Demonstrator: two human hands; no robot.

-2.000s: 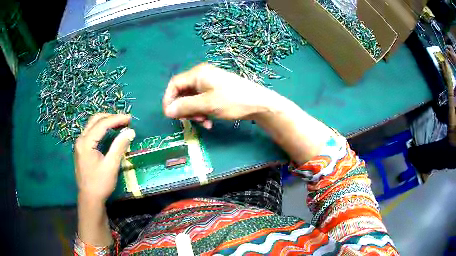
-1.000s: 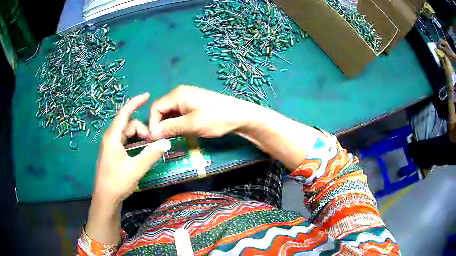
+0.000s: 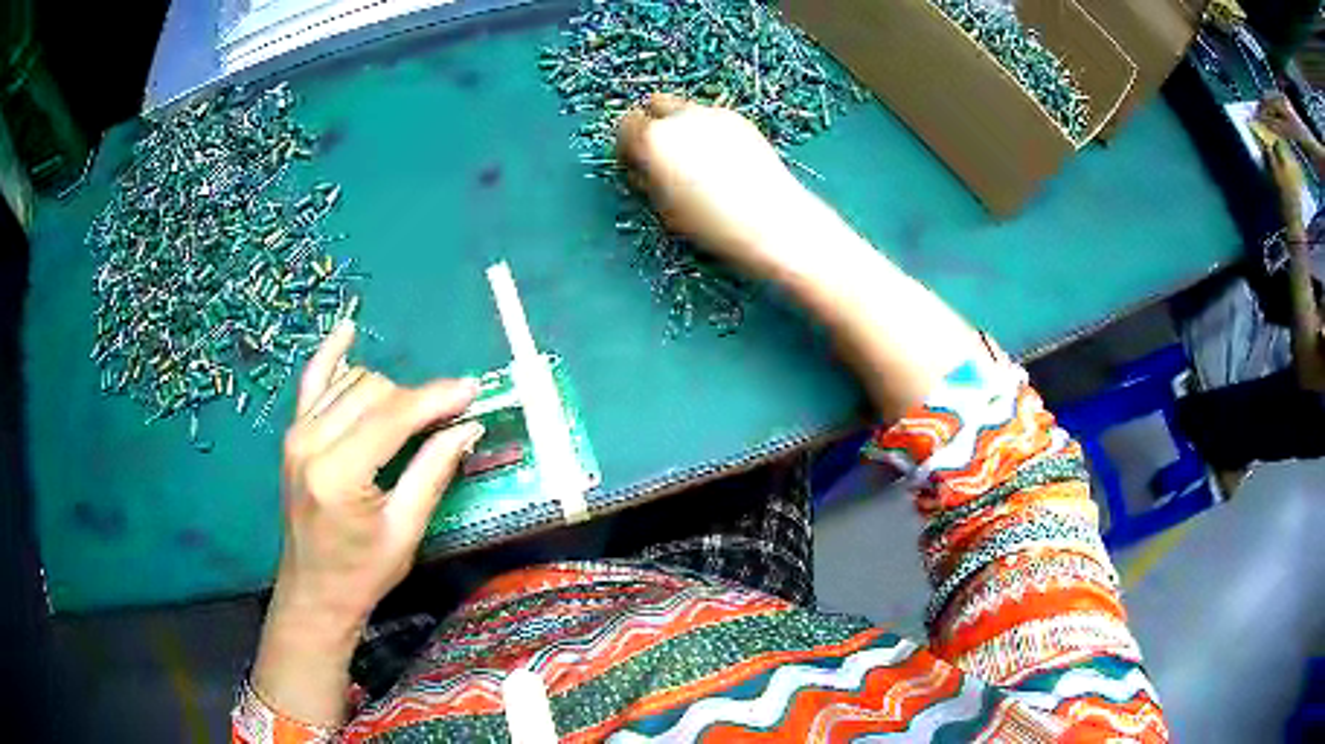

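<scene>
The green circuit board (image 3: 501, 502) lies at the table's near edge, its left part hidden by my left hand. A cream strip (image 3: 539, 400) crosses its right side and projects past its far edge. A dark red block (image 3: 493, 459) sits on the board. My left hand (image 3: 363, 451) is over the board's left side, thumb and index finger apart, with nothing visible between them. My right hand (image 3: 705, 167) is at the pile of small green leaded components (image 3: 683, 58); its fingertips are turned away, so I cannot tell whether they hold one.
Another heap of green components (image 3: 218, 262) lies on the green mat (image 3: 436, 189) at the left. An open cardboard box (image 3: 966, 124) with similar parts stands at the upper right. A white tray (image 3: 349, 26) is at the far edge. Blue stool (image 3: 1126, 436) and another person's arm (image 3: 1293, 218) are at the right.
My right hand has moved from the board up and right to the component pile. My left hand's thumb and index finger have parted from my right fingertips. The right cream strip is now uncovered.
</scene>
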